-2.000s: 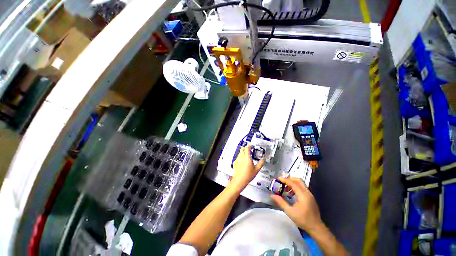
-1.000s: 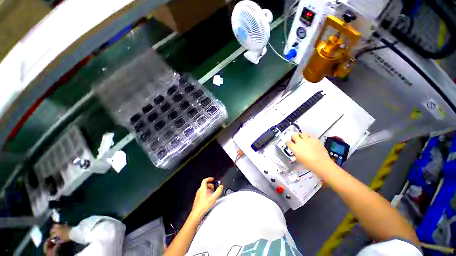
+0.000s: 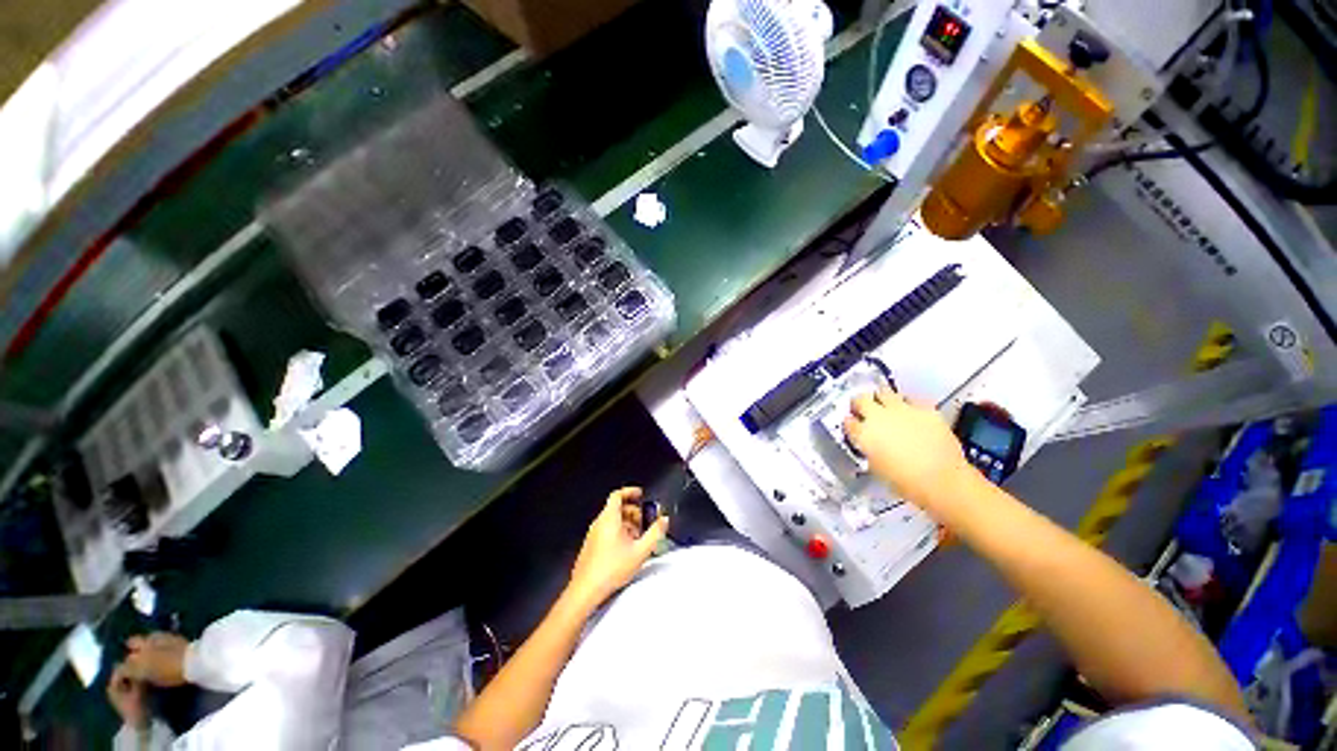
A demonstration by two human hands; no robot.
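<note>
My left hand (image 3: 613, 546) is near my lap, in front of the bench edge, with a small black watch housing (image 3: 651, 514) between its fingertips. My right hand (image 3: 906, 443) reaches over the white machine base, its fingertips down on the pale fixture (image 3: 830, 440). The fingers cover the top of the fixture, so I cannot tell if a housing is under them. The clear blister tray (image 3: 546, 385) with rows of black housings lies on the green mat at the left, its clear lid (image 3: 384, 198) open behind it.
The orange-copper machine head (image 3: 980, 173) stands behind the stage. A black handheld meter (image 3: 988, 440) lies right of my right hand. A cable chain (image 3: 897, 317), red button (image 3: 818, 547), fan (image 3: 768, 62) and control box (image 3: 933, 74) are near. A coworker's hands (image 3: 150, 668) show lower left.
The view has swung left since the oldest frame. My left hand has left the fixture for my lap side with a housing; my right hand has moved onto the fixture. Little differs from one second ago.
</note>
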